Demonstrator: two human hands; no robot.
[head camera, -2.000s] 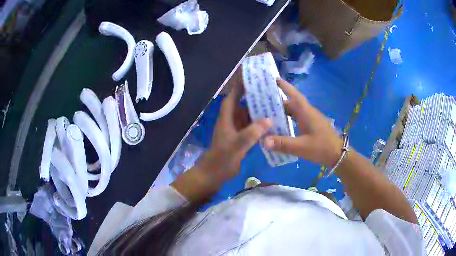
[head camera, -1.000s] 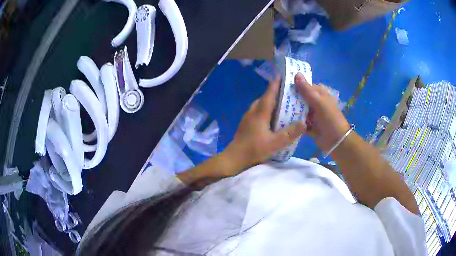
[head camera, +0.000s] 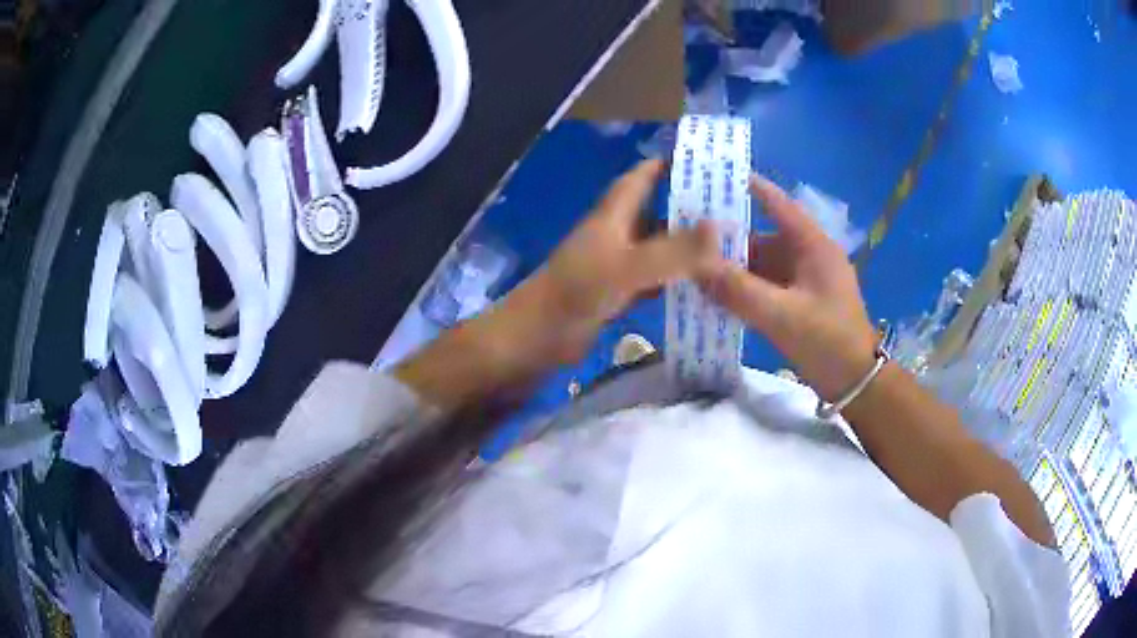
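A thick white tape roll (head camera: 708, 162) with blue print on its rim is held upright, edge-on, in front of my torso, beside the table edge. My left hand (head camera: 623, 256) grips it from the left, thumb across the printed rim; the fingers are blurred. My right hand (head camera: 804, 287) grips it from the right, thumb on the rim and fingers behind its far side. The roll's flat faces and core hole are hidden.
Glossy white curved housings (head camera: 225, 274) lie clustered on the dark table (head camera: 362, 262); an open housing (head camera: 327, 222) lies beside them. Plastic film (head camera: 468, 280) litters the blue floor. Tray stacks (head camera: 1060, 324) stand at the right. A carton (head camera: 879, 19) is at the top.
The roll has turned from a tilt to near upright, its printed rim facing me. Both hands shifted their hold around it. The table and floor things sit higher in view.
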